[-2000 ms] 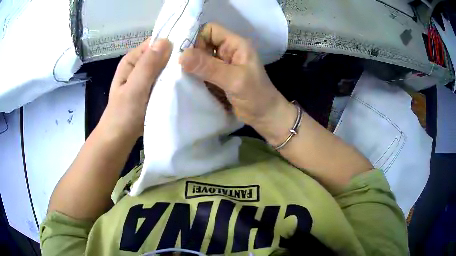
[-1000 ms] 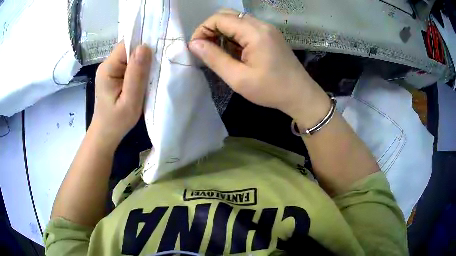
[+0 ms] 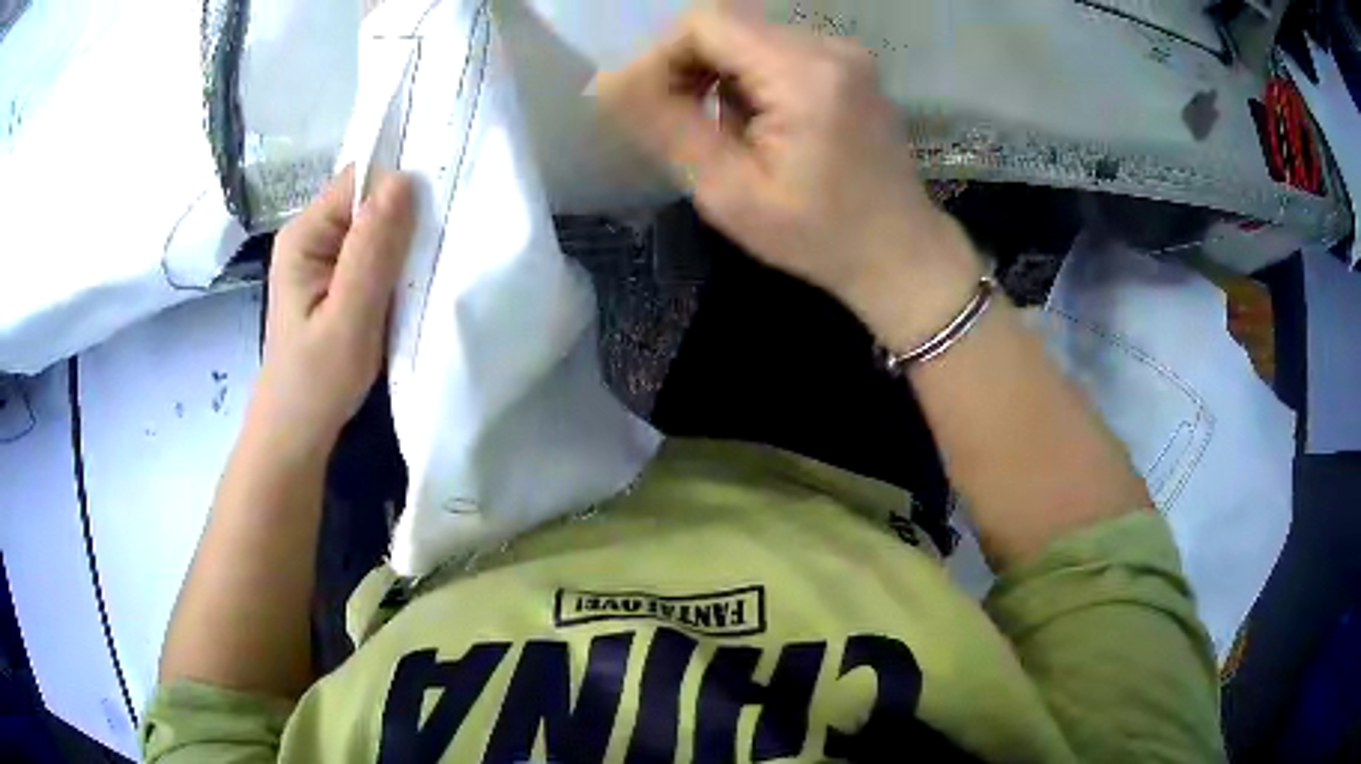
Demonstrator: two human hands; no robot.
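Observation:
A white garment panel (image 3: 493, 299) with dark stitch lines hangs from the table's front edge down to my shirt. My left hand (image 3: 336, 284) grips the panel's left edge between thumb and fingers, with a fold of cloth standing up there. My right hand (image 3: 776, 149) is raised to the right of the panel, apart from it, thumb and index finger close together. It is blurred, and I cannot tell if it holds a thread or anything else.
The pale machine table (image 3: 1045, 135) runs across the top. A spare white panel with double stitched lines (image 3: 1179, 403) lies at right. Red handles (image 3: 1290, 138) show at the far right. More white cloth (image 3: 105, 179) lies at left. A dark gap is between table and lap.
My right hand has come away from the cloth and moved up and right. My left hand has shifted slightly left and down. The panel has shifted left, and its loose thread loop no longer shows.

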